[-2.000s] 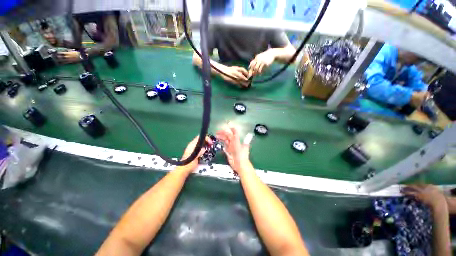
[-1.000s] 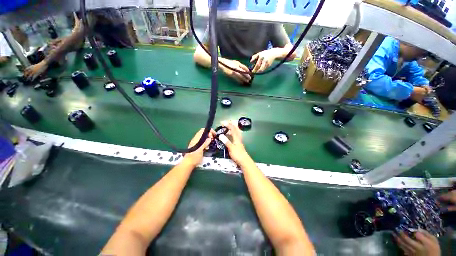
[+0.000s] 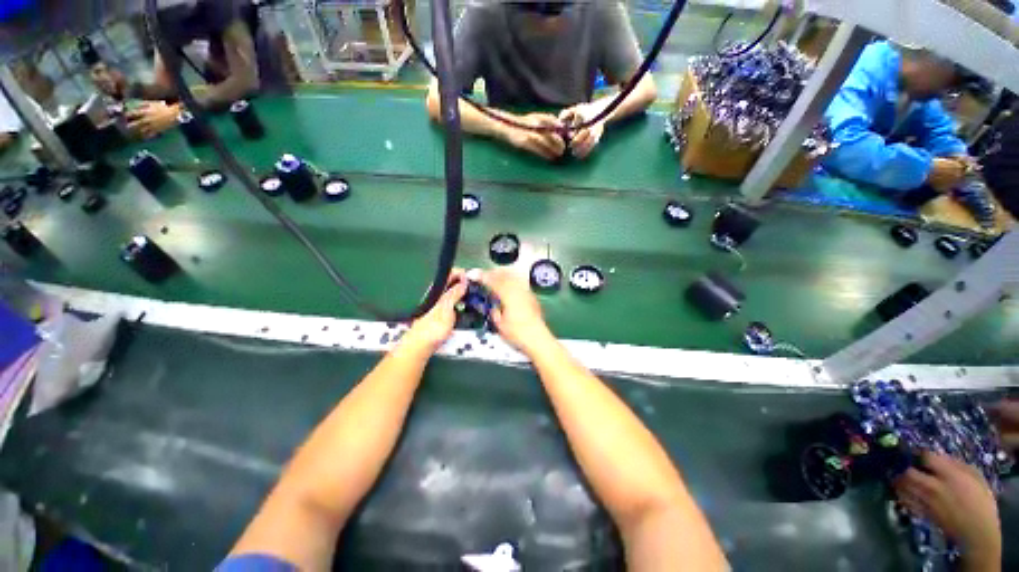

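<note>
My left hand (image 3: 436, 318) and my right hand (image 3: 517, 310) are together over the white rail (image 3: 369, 337), both on a small dark part-built unit (image 3: 476, 304) with bluish and silvery insides. The fingers hide much of it. Three end caps lie on the green belt just beyond my hands: one end cap (image 3: 504, 247) behind them, another (image 3: 545, 275) and a third (image 3: 586, 278) to the right. Small dark specks lie on the rail around my hands.
A hanging black cable (image 3: 451, 168) loops down beside my left hand. Black housings (image 3: 715, 295) and more end caps lie along the belt. A wired parts pile (image 3: 927, 425) and another person's hand (image 3: 950, 492) are at right. A cardboard box (image 3: 715, 140) holds parts. White scrap (image 3: 492, 556) lies on the bench.
Belt items have shifted left in view. An end cap now lies closer to my right hand beside another. My hands remain together on the unit. White scrap shows at the bottom.
</note>
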